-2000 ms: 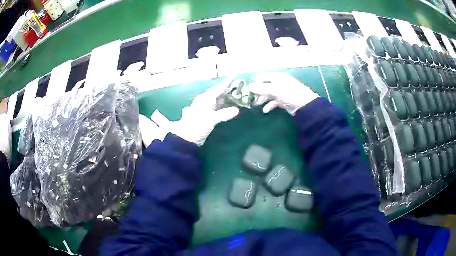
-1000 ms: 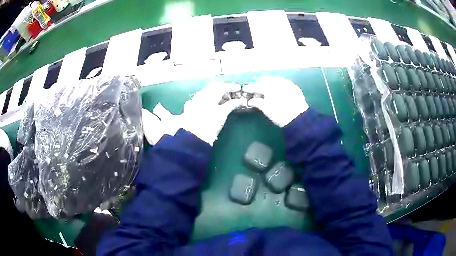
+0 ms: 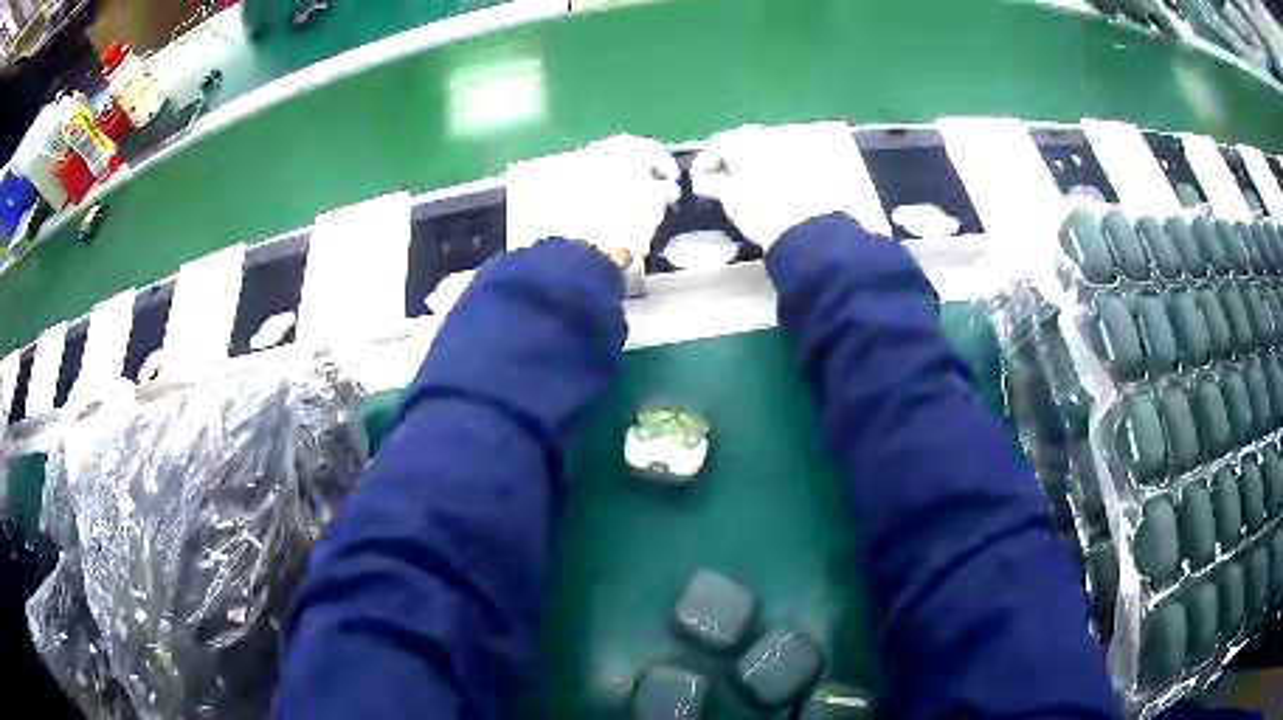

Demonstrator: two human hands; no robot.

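My left hand (image 3: pixel 598 197) and my right hand (image 3: pixel 788 183), in white gloves, are over a white retail box with a black insert tray (image 3: pixel 690 218). Their fingertips are at the tray's upper part, one at each side. Small greyish spots show at the fingertips; whether they are earbuds is too unclear to tell. A charging case (image 3: pixel 666 445), its pale interior showing, lies open on the green mat below the hands. Several closed dark grey-green cases (image 3: pixel 715 608) lie nearer me, some cut off by the bottom edge.
A row of open white boxes (image 3: pixel 352 274) runs along the green conveyor belt (image 3: pixel 675 71). A large crinkled clear bag (image 3: pixel 197 506) stands at left. A blister tray full of cases (image 3: pixel 1196 408) is at right, with a wrinkled clear sheet (image 3: pixel 1048 380) along its left side.
Both hands have moved forward from above the mat to the box. The open case now shows on the mat, out of the hands. The view has shifted, with more of the belt visible.
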